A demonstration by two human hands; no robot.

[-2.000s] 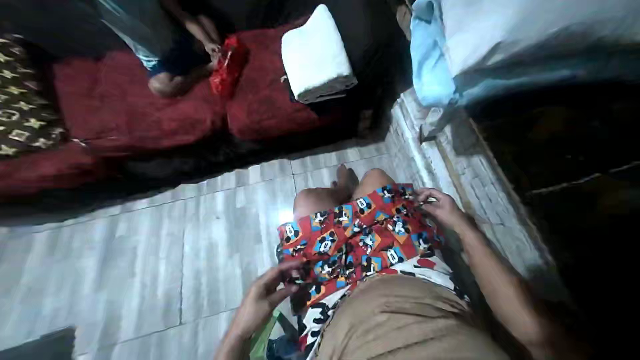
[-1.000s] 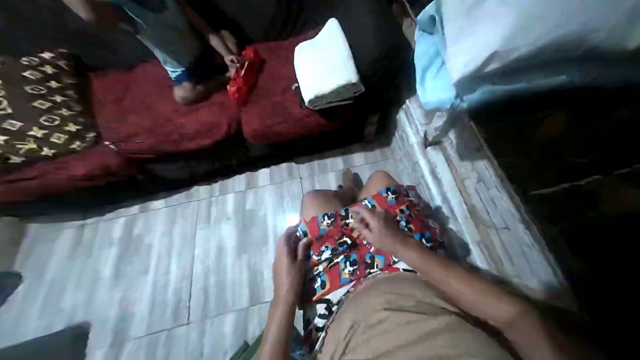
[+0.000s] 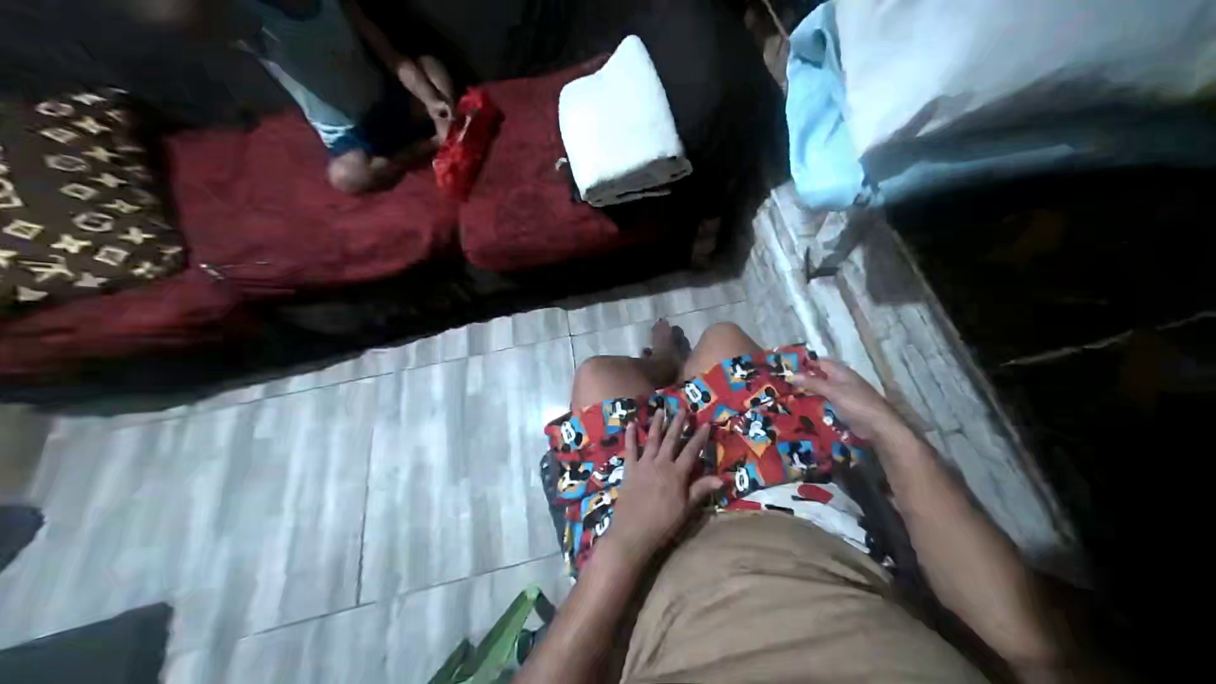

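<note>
A red cloth printed with cartoon mice lies spread over my lap. My left hand rests flat on its middle, fingers spread. At the cloth's upper right corner is my right hand, its fingertips on the edge; whether they pinch the fabric is not clear. Under the red cloth, near my waist, a white fabric with red and black print shows. My bare knees stick out past the cloth's far edge.
Across the tiled floor stands a red sofa with a patterned brown cushion, a folded white towel and a seated person holding a red plastic bag. A light blue cloth hangs at right. A green bag sits beside me.
My left hand has moved from the cloth's left side onto its middle. My right hand has gone from the middle back to the right corner, where it was two seconds ago.
</note>
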